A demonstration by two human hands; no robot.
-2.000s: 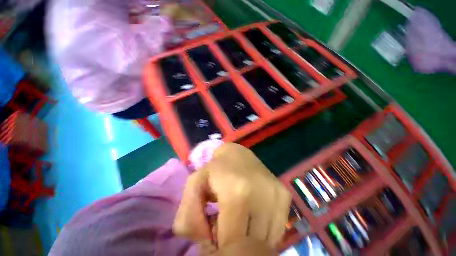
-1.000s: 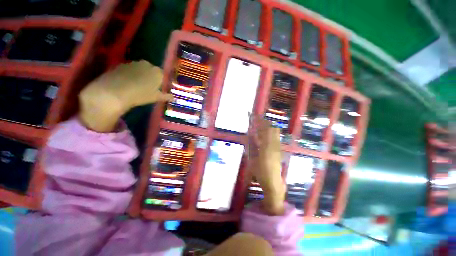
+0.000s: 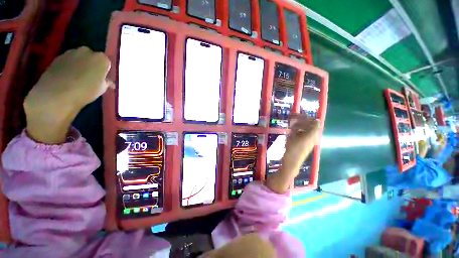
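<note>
A red-orange phone tray [image 3: 173,75] holds two rows of lit phones in front of me. In the far row, three phones show white pages, the leftmost a white-screen phone [image 3: 142,75], and two show home screens. In the near row are a home-screen phone [image 3: 141,174], a phone with a pale picture [image 3: 199,169] and another home-screen phone [image 3: 244,164]. My left hand [image 3: 68,93] is curled at the tray's left rim, its fingertips on the edge. My right hand [image 3: 301,143] is slightly blurred over the right end, holding nothing visible and partly hiding the near-row phones there.
A tray of grey-screen phones [image 3: 200,10] lies just beyond. Part of a red tray [image 3: 10,30] shows at far left. The green bench [image 3: 347,126] extends right, with another phone tray [image 3: 401,128] and people in blue smocks [image 3: 423,171]. The blue floor [image 3: 322,221] shows below.
The view has moved closer and steadied over the lit tray. The first and third far-row phones have changed from home screens to white pages. My right hand has moved to the tray's right end.
</note>
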